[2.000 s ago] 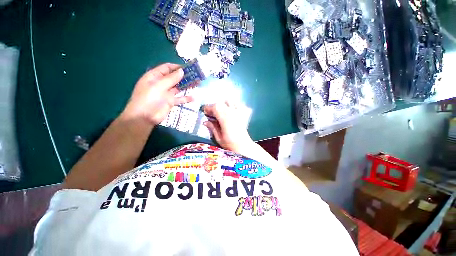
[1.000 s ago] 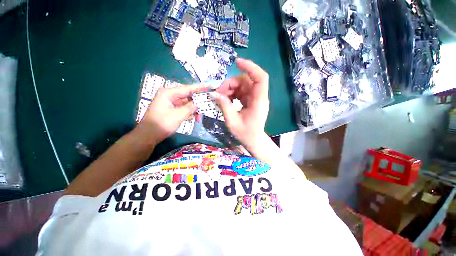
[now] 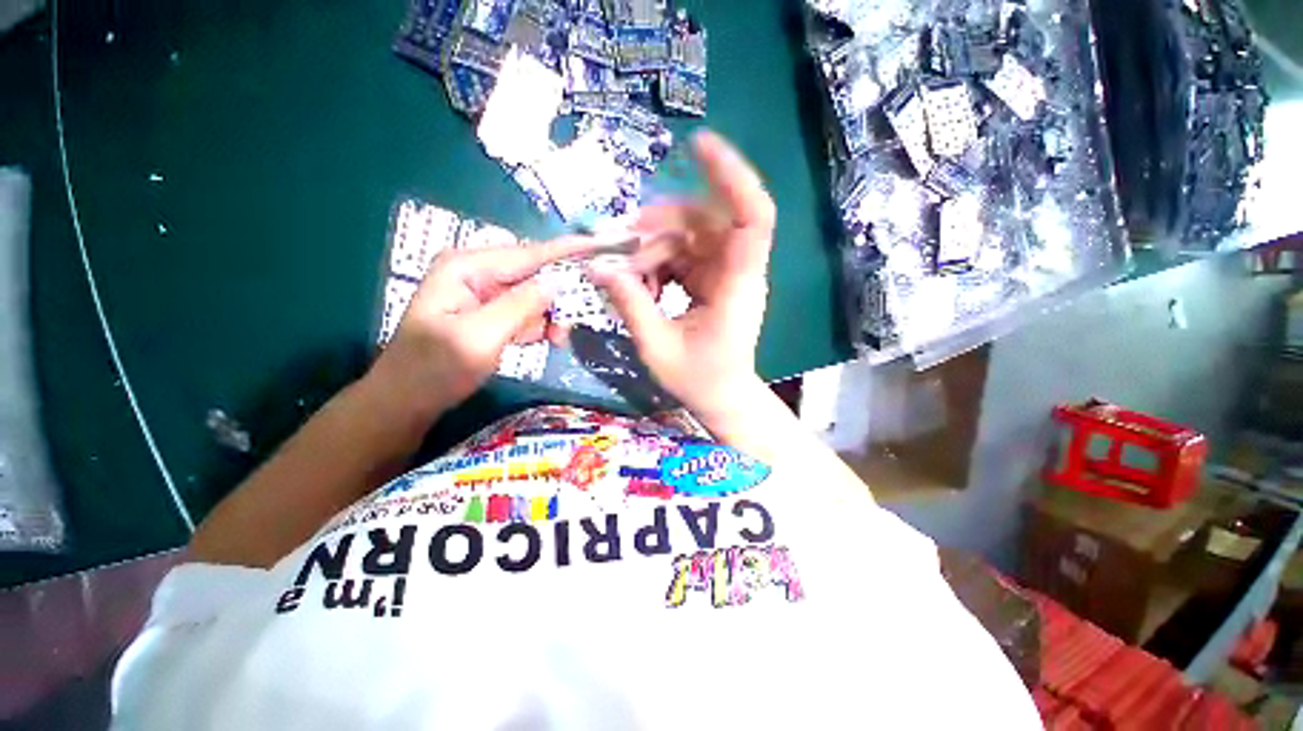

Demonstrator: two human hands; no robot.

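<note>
My left hand [image 3: 479,314] pinches a circuit board [image 3: 607,246], seen nearly edge-on, in front of my body. My right hand [image 3: 700,286] is against the board's right end, thumb and fingers close around it, another finger raised; some of it is blurred. The sticker sheet [image 3: 415,246], white with dotted rectangles, lies on the green bench under my hands, partly hidden by them. A heap of loose blue boards [image 3: 629,64] lies beyond my hands, with white pieces [image 3: 522,107] on its near side. Glare washes out detail there.
A clear plastic tray [image 3: 936,350] of whitish boards lies at right, with a dark stack of boards [image 3: 1212,143] beyond it. Clear plastic [image 3: 22,386] lies at the left edge. A red plastic stool [image 3: 1126,454] rests on a cardboard box [image 3: 1093,557] at lower right.
Two seconds ago my left hand held the board up alone and my right hand was lower, at the sheet. Both hands have since come together at the board. My raised right finger moved slightly.
</note>
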